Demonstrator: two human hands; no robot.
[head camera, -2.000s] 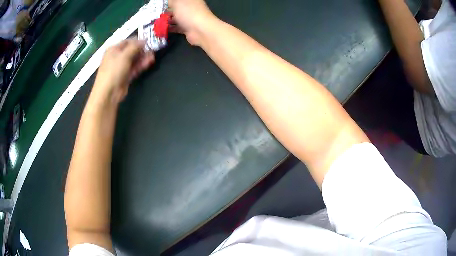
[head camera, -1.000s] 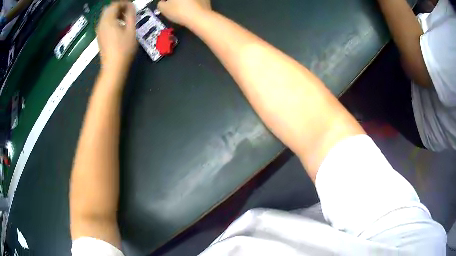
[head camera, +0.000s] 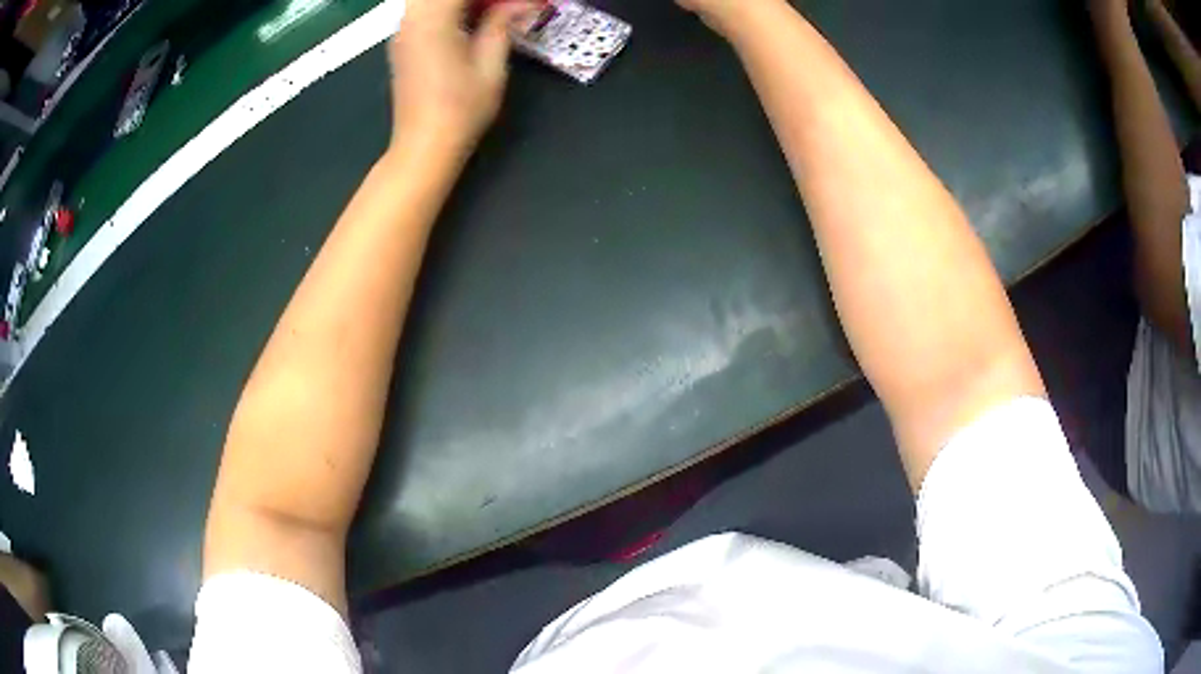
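The phone unit (head camera: 580, 42), a pale oblong with rows of small dark marks, lies at the top edge over the dark green worktop. Its upper-left end is hidden by my left fingers and cut off by the frame. A red part (head camera: 524, 16) shows beside those fingers. My left hand (head camera: 454, 59) is on that end of the unit, its fingertips partly out of the picture. My right hand (head camera: 722, 11) is to the right, apart from the visible part of the unit, mostly cut off by the top edge; its fingers are not visible.
A white edge strip (head camera: 198, 165) curves between the worktop (head camera: 593, 277) and the green belt (head camera: 217, 79). Waiting units (head camera: 141, 90) lie on the belt, one near a red bit. A white fan (head camera: 92, 648) is at lower left. Another person's arm (head camera: 1152, 171) is at the right.
The view has shifted, so both arms appear further right. The left hand is now on the unit's upper end, and the red part is largely covered. The right hand has moved away from the unit.
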